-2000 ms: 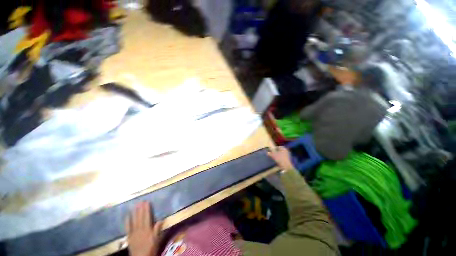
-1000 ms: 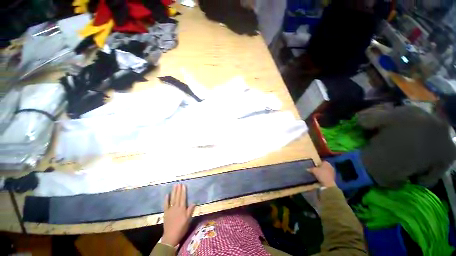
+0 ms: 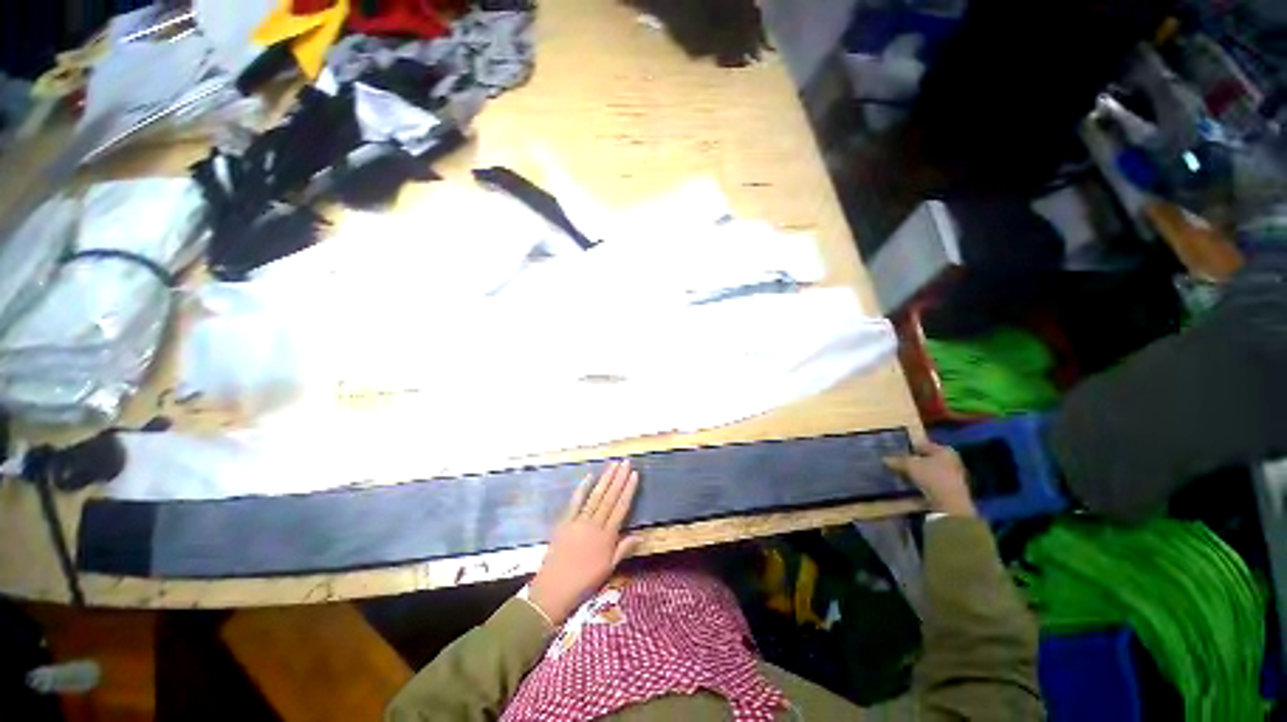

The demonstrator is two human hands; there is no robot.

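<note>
A long black fabric strip [image 3: 353, 528] lies flat along the near table edge, shining grey, with a darker section at its left end. My left hand [image 3: 590, 536] lies flat on the strip right of its middle, fingers extended and thumb apart, gripping nothing. My right hand [image 3: 934, 475] is at the strip's right end by the table corner, its fingertips on the fabric; the underside of this hold is hidden. White cut panels [image 3: 424, 339] lie just beyond the strip.
A narrow black offcut [image 3: 539, 202] lies on the white panels. A tied white bundle [image 3: 106, 303] and black offcuts [image 3: 282, 176] lie at left. Small black scraps [image 3: 88, 461] sit at the left corner. Bins with green pieces [image 3: 1150, 607] stand right of the table.
My left hand has slid right along the strip, from left of its middle towards my right hand. My right hand stays at the right end. The camera view has shifted.
</note>
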